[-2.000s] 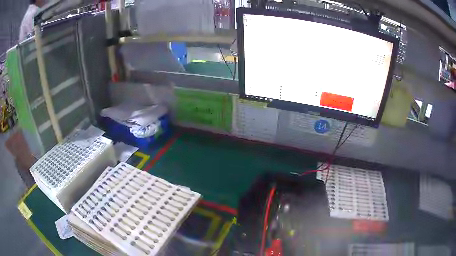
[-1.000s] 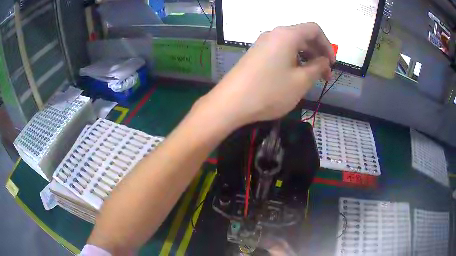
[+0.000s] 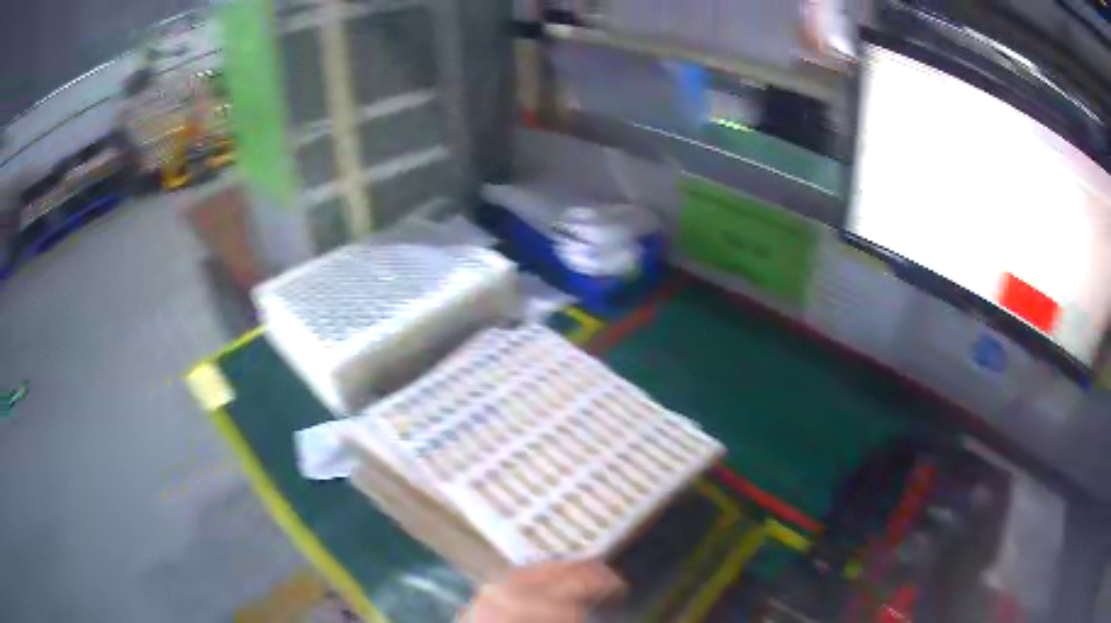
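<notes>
The picture is blurred. My left hand [image 3: 548, 594] is at the bottom edge, partly cut off, at the near edge of the slotted parts tray [image 3: 542, 438]. Its fingertips are too blurred to tell whether they hold anything. The tray lies on top of a stack, with rows of slim parts in its slots. The test fixture [image 3: 944, 523] is a dark blurred shape at the lower right, with red at its front. My right hand is not in view.
A taller white tray stack [image 3: 390, 298] stands behind at the left. A blue bin [image 3: 585, 262] with crumpled bags is at the rear. The monitor [image 3: 975, 207] shows a white screen with a red block. Yellow tape [image 3: 280, 505] marks the green mat's left edge.
The view has swung left. My left hand, earlier raised above the fixture, is now low beside the tray stack. The right hand, partly visible at the fixture before, has left the picture.
</notes>
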